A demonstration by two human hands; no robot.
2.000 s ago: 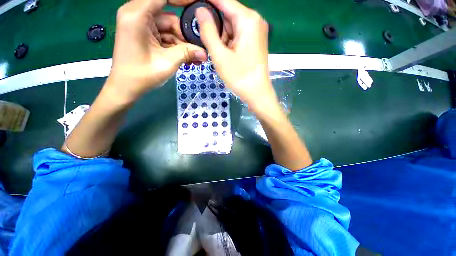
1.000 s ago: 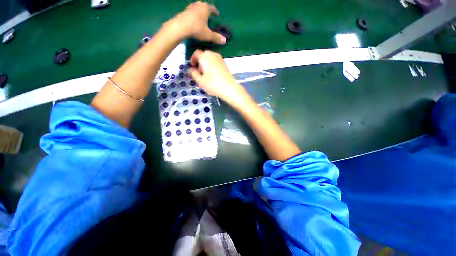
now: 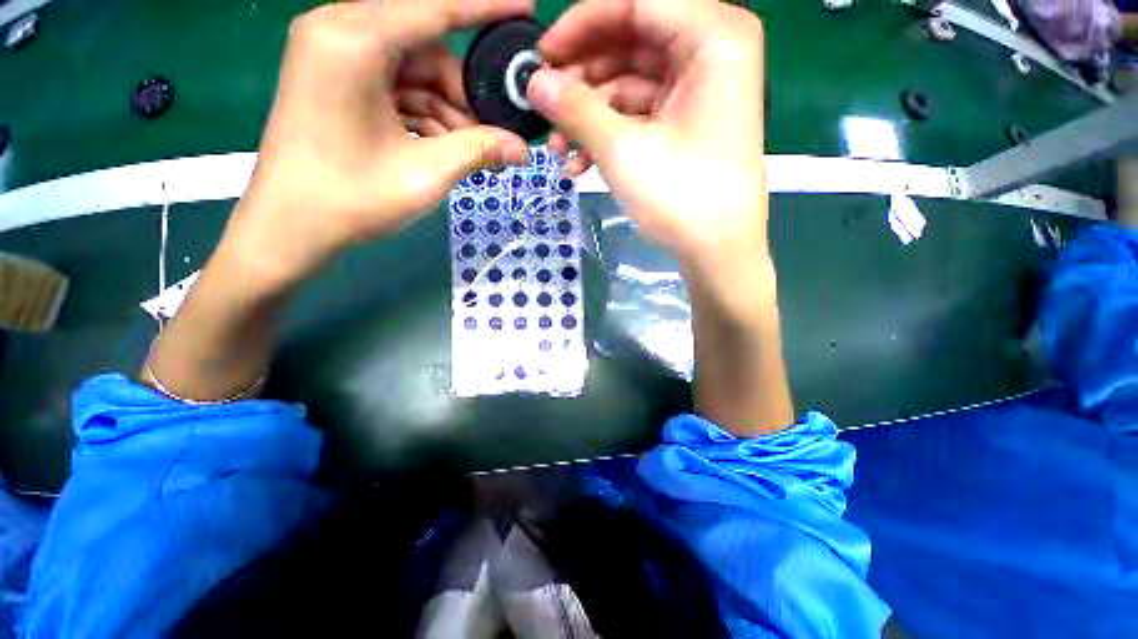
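A black round part (image 3: 492,78) with a pale ring at its centre is held up above the metal rail, its face tilted. My left hand (image 3: 374,119) grips its rim between thumb and fingers from the left. My right hand (image 3: 661,125) is at its right side, thumb and fingertips at the pale ring; whether a small dark pad is between them is hidden. The backing sheet (image 3: 518,356) with rows of dark dots lies on the bench below, its top end partly behind the hands. Its lower end has blank spots.
Clear plastic film (image 3: 649,306) lies right of the sheet. A pale metal rail (image 3: 861,175) separates the bench from the green belt, which carries other black round parts (image 3: 152,96). A yellowish box (image 3: 31,293) is at far left. Another person's blue sleeve (image 3: 1098,312) is at right.
One second ago my left hand reached over the belt and my right hand was at the sheet's top. Now both hands are together at a black round part.
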